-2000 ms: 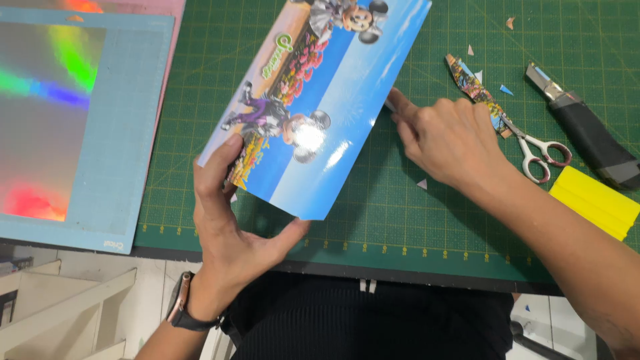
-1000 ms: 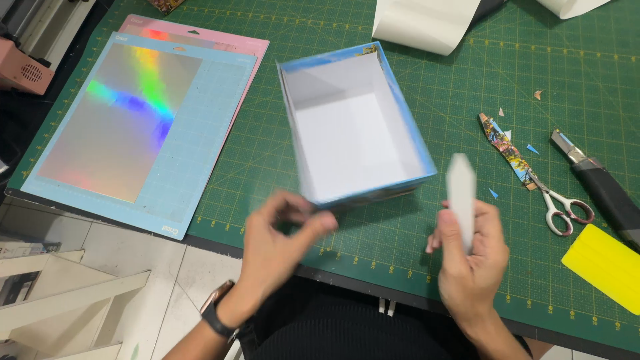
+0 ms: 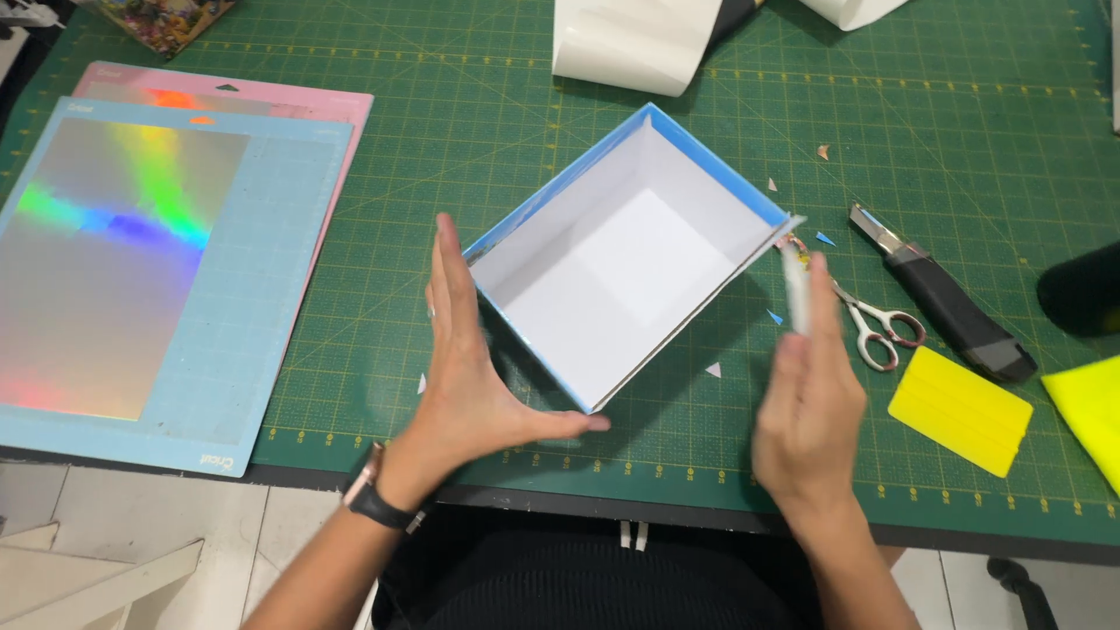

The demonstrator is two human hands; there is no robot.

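An open box [image 3: 612,262], white inside with a blue rim, stands turned at an angle on the green cutting mat. My left hand [image 3: 472,376] grips it, fingers along its left corner and thumb at the near corner. At the box's right corner, a strip of its covering [image 3: 770,243] sticks out past the rim. My right hand [image 3: 809,402], blurred, holds a flat white tool [image 3: 796,293] upright just right of the box. White-handled scissors [image 3: 875,331] lie beyond that hand, partly behind its fingers; their blades are mostly hidden.
A black snap-off utility knife [image 3: 949,306] and a yellow scraper [image 3: 961,411] lie at the right. Blue and pink craft mats [image 3: 289,201] with holographic sheet are at the left. White material [image 3: 634,44] curls at the back. Small scraps [image 3: 714,370] dot the cutting mat [image 3: 420,114].
The box, held up with its printed side showing two seconds ago, now shows its open inside and has turned since one second ago. My left hand has come onto its left side.
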